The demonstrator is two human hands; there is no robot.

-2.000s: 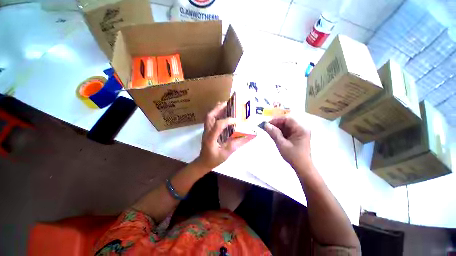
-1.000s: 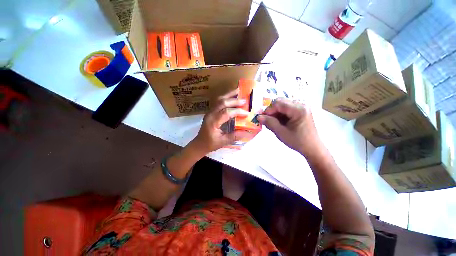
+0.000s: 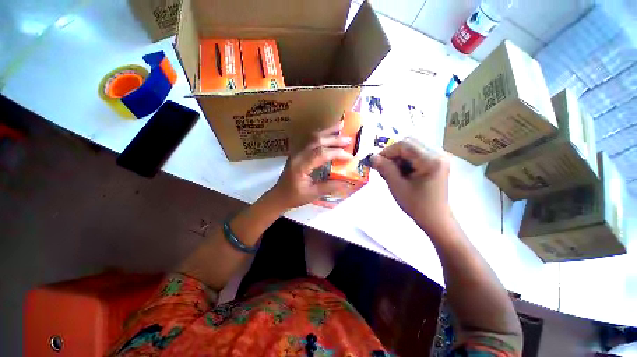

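My left hand holds an orange retail box from its left side, close to the table's front edge. The box's orange face with a dark slot is turned up. My right hand is at the box's right side, fingertips pinching a small dark piece against the box. What the piece is cannot be told, and the fingers partly hide it. An open brown carton stands behind my left hand with two orange boxes inside at its left.
Tape dispenser and black smartphone lie left of the carton. Small dark pieces lie behind my right hand. Three closed brown cartons stand at right. A bottle with a red label is at the back. An orange stool is at lower left.
Since two seconds ago, the box has turned so its orange slotted face shows, and my right fingertips have come against it. The view has shifted. Over the last second the hands barely moved.
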